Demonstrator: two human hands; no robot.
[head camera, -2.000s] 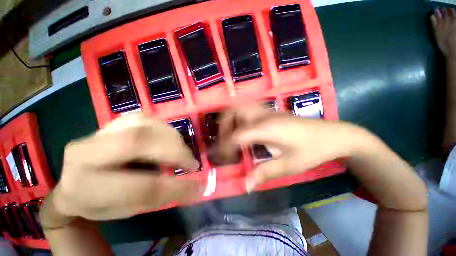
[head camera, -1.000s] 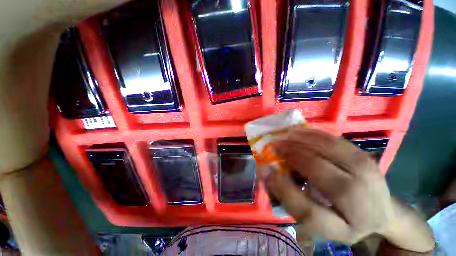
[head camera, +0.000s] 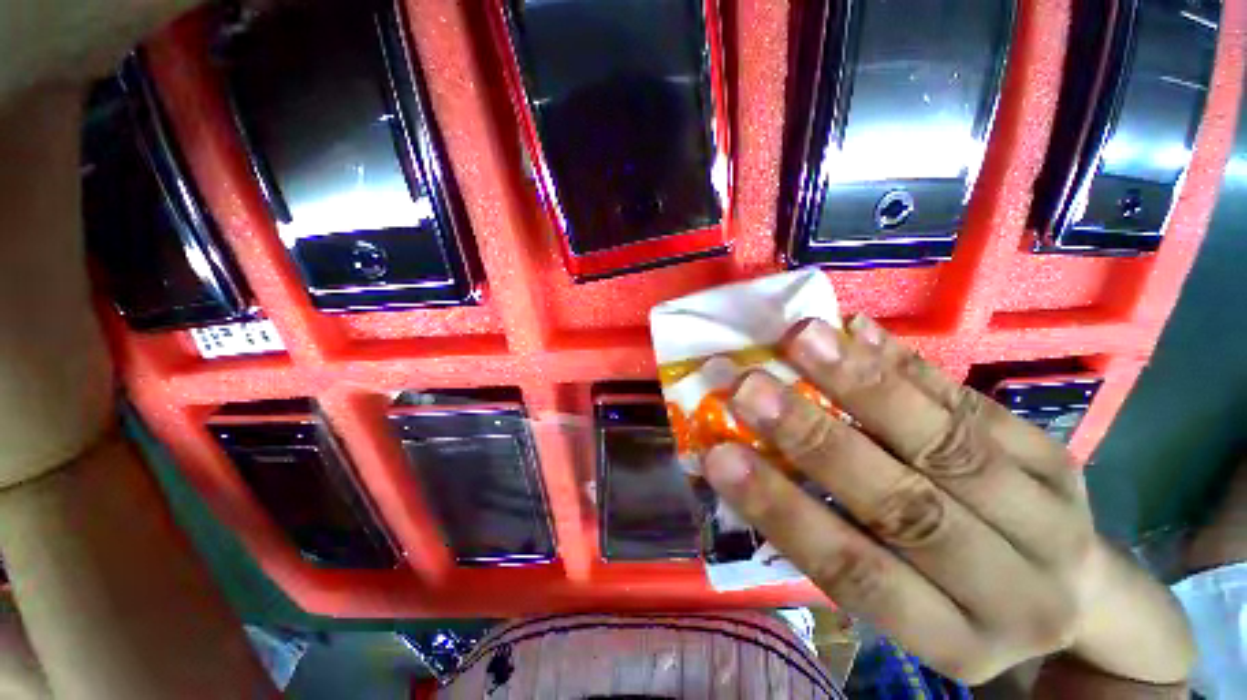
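My right hand (head camera: 903, 506) presses a white card with orange-yellow print (head camera: 745, 335) under its fingers, over the lower row of the red foam tray (head camera: 397, 335). It hides most of the phone beneath. A white scrap (head camera: 752, 568) shows below the card. Just left, a black phone (head camera: 650, 479) lies in its pocket with a faint clear edge beside it. Another phone (head camera: 472, 479) has hazy glare. My left hand (head camera: 41, 260) is very close, blurred and cut off by the left and top edges; its fingers cannot be made out.
The upper row holds several glossy phones, one with a red edge (head camera: 622, 137). A barcode label (head camera: 237, 338) lies below the upper-left phone. The dark green bench (head camera: 1176, 397) shows at right. My striped clothing (head camera: 629, 663) is at the bottom, and another person's sleeve (head camera: 1217, 629) at lower right.
Two seconds ago both hands were over the lower row. My left hand has since moved up and left, close to the camera. My right hand now lies flatter on the card than one second ago.
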